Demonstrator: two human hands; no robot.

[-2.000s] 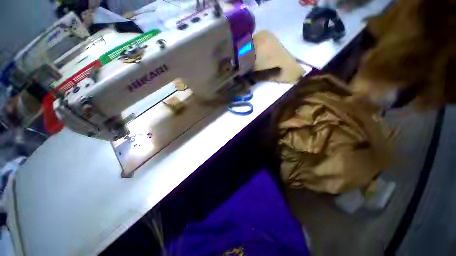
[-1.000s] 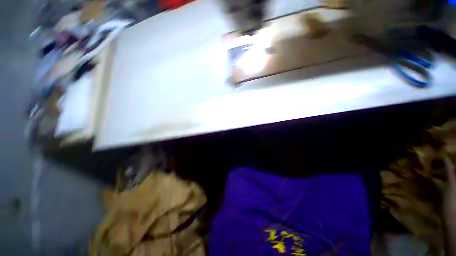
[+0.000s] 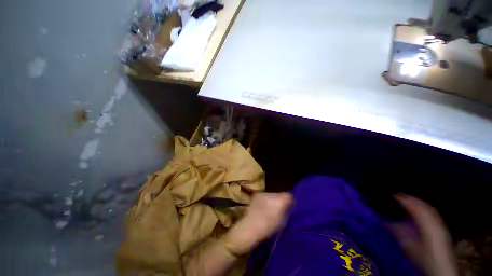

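Observation:
A heap of creased tan cloth pieces (image 3: 180,197) lies low at the left, between the wall and my purple-clad lap (image 3: 323,226). My left hand (image 3: 267,213) is blurred, with its fingers curled, at the heap's right side by the edge of my lap. Whether it grips any cloth cannot be told. My right hand (image 3: 423,232) is blurred over the right side of my lap. Its fingers look apart and no thing shows in it.
The white machine table (image 3: 302,59) spans the top, its front edge above my lap. The machine's metal plate (image 3: 412,56) is at upper right. A side table (image 3: 186,75) with mixed scraps (image 3: 156,38) stands at upper left. A scuffed wall (image 3: 81,124) is at far left.
The view has swung left and down, away from the machine. The left tan heap now shows more fully. Both hands are now visible over the lap area; the blue-handled scissors have left the view.

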